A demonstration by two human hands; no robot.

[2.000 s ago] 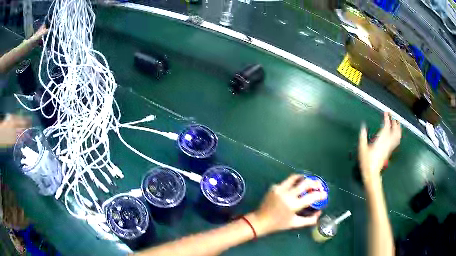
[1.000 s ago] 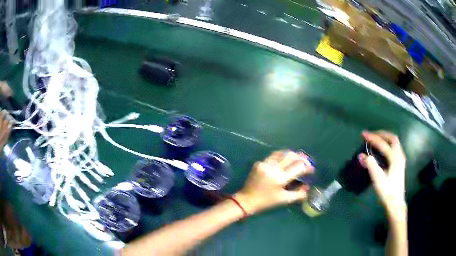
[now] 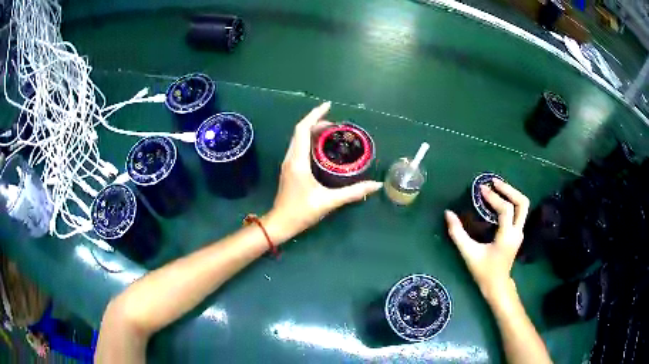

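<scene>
My left hand (image 3: 302, 178) is around a black cylindrical unit (image 3: 344, 151) whose round top glows with a red ring; thumb and fingers lie at its sides. My right hand (image 3: 494, 227) is at another black unit (image 3: 484, 197) with an unlit top; its fingers rest on the top's edge and the thumb is beside the can. A small glass bottle (image 3: 405, 182) with yellowish liquid and a white stem stands between the hands. One more unlit unit (image 3: 418, 308) stands upright near the front, touched by neither hand.
Four units stand at left, one lit blue (image 3: 224, 137), beside tangled white cables (image 3: 53, 106). A black unit lies on its side (image 3: 215, 33) at the back. Another black can (image 3: 546, 117) is at right. Dark housings (image 3: 569, 227) crowd the far right. A clear bag (image 3: 27, 199) is at left.
The view has shifted. The top at my left hand has gone from blue to red. My right hand has come down onto an upright unit. A unit near the front now shows.
</scene>
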